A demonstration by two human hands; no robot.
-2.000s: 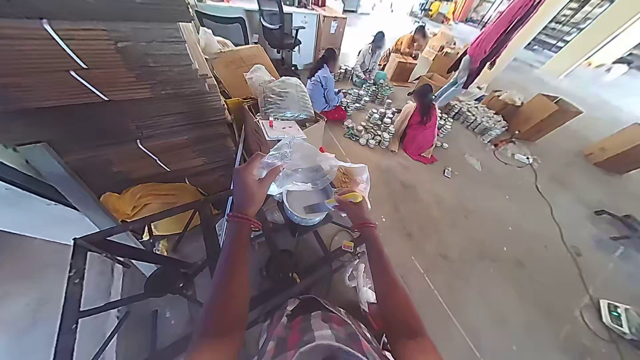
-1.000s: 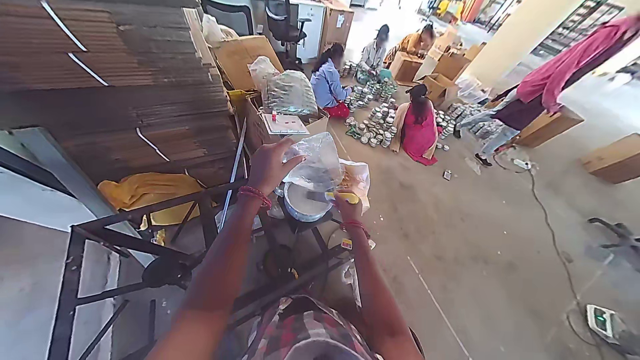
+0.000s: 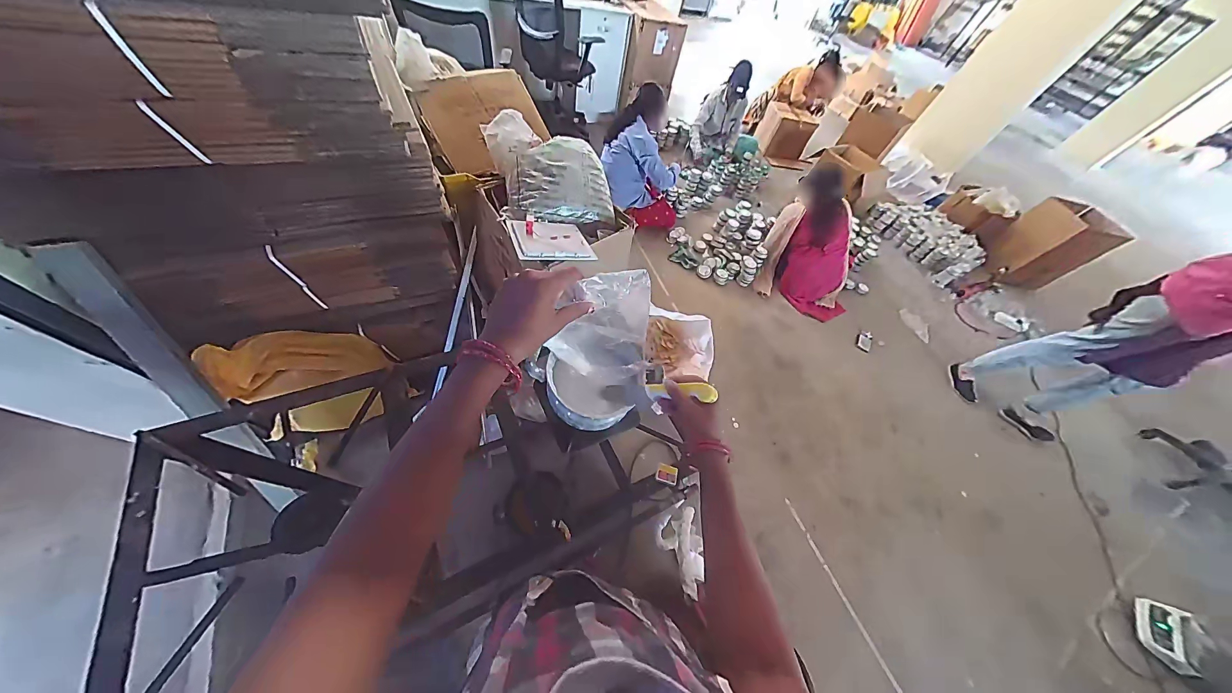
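Note:
My left hand (image 3: 535, 313) grips the upper left edge of a clear plastic bag (image 3: 608, 322). The bag hangs over a round metal pot (image 3: 584, 416) with pale contents. In my right hand (image 3: 691, 412) is a yellow-handled tool (image 3: 708, 393), held at the bag's lower right; its working end is hidden by the bag. Just beyond that hand, an opened white bag (image 3: 695, 337) holds yellowish-brown pieces. Red bands circle both wrists.
A black metal frame (image 3: 289, 409) stands at left and below the pot. Beyond are a white box lid (image 3: 551, 241) and a stuffed sack (image 3: 563, 178). Several people sit among stacked tins (image 3: 736, 236). Another person (image 3: 1107, 332) walks at right. A cable and a digital scale (image 3: 1167, 633) lie right.
The clear bag has been raised and spread, with my left hand moved up. The person in pink at right has come further into view, away from the column.

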